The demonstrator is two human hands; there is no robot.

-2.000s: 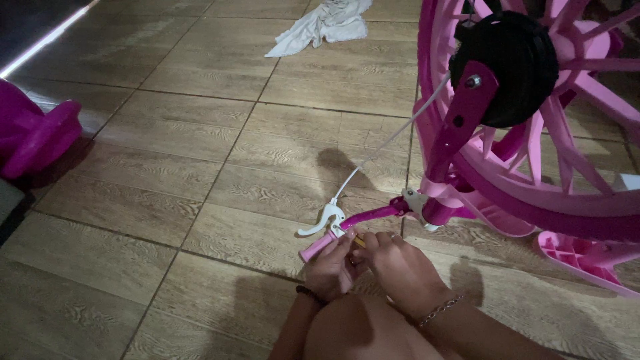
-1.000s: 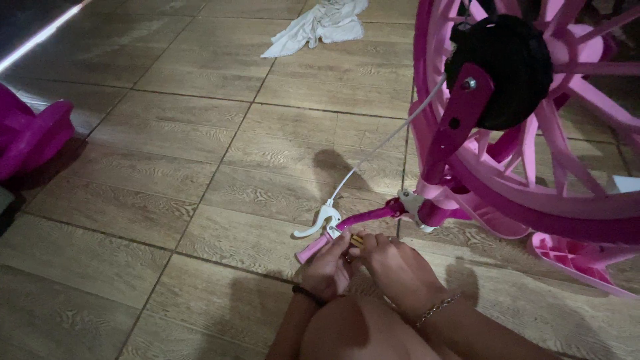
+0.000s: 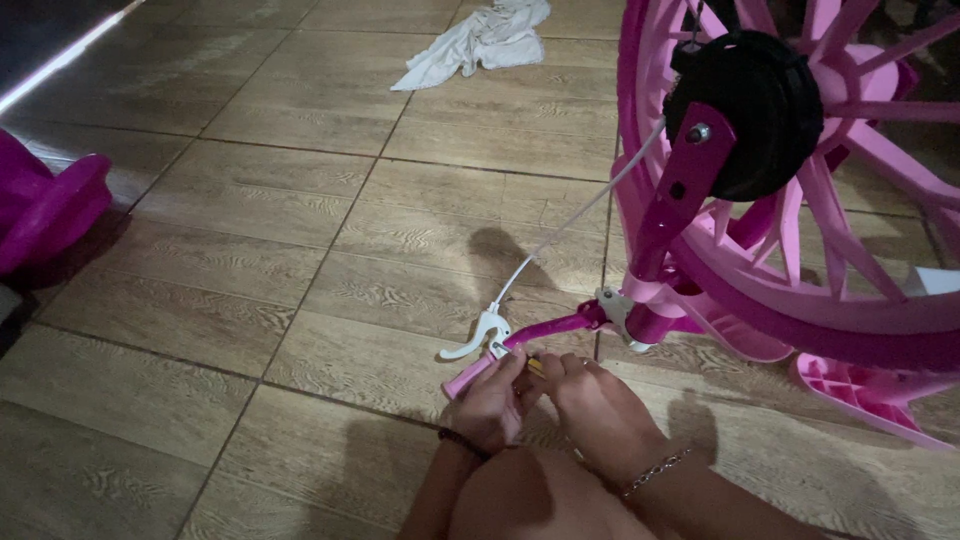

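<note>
My left hand [image 3: 487,405] is closed around the pink handlebar grip [image 3: 466,377], close below the white brake lever [image 3: 474,336]. My right hand [image 3: 600,409] holds a screwdriver by its yellow handle [image 3: 535,366]; its thin shaft [image 3: 504,348] points at the lever's clamp. Whether the tip sits in a screw is too small to tell. The magenta handlebar [image 3: 551,327] runs right to the stem beside the pink wheel [image 3: 750,277]. A white brake cable [image 3: 577,215] rises from the lever to the black drum [image 3: 757,112] at the wheel's hub.
A white cloth [image 3: 487,41] lies on the tiled floor [image 3: 300,240] at the top. A magenta plastic part [image 3: 52,202] is at the left edge. A pink plastic piece with ribbed pockets [image 3: 862,390] lies at the lower right. My knee [image 3: 517,495] is below my hands.
</note>
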